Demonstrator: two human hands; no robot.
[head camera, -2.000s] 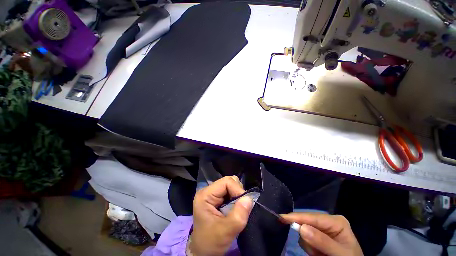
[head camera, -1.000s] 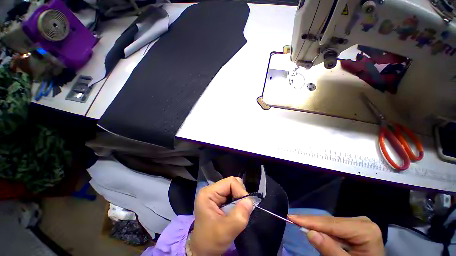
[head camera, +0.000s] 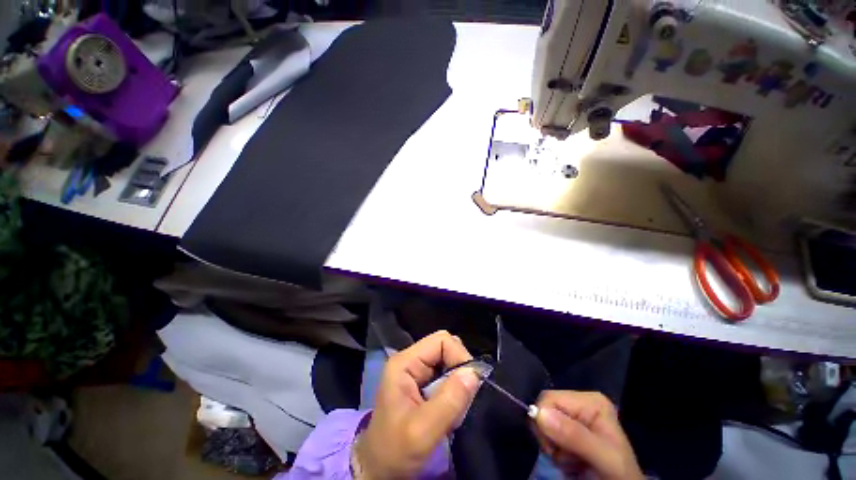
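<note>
My left hand (head camera: 418, 408) pinches the edge of a black fabric piece (head camera: 512, 375) with a pale reverse, below the table's front edge. My right hand (head camera: 584, 433) holds an awl-like tool (head camera: 508, 394) by its pale handle, and its thin metal shaft points left. The tip meets the fabric at my left fingertips, where it is too small to see exactly. The rest of the piece hangs down between my hands over my lap.
A large black panel (head camera: 324, 150) lies on the white table (head camera: 422, 206). The sewing machine (head camera: 695, 75) stands right, with orange-handled scissors (head camera: 723, 267) and a dark rectangle (head camera: 833, 262) near it. A purple machine end (head camera: 108, 75) stands left. Pale panels (head camera: 244, 366) hang below.
My right hand has moved closer to my left, and more of its fingers are curled round the tool's handle. My left hand keeps its pinch. The view has shifted slightly.
</note>
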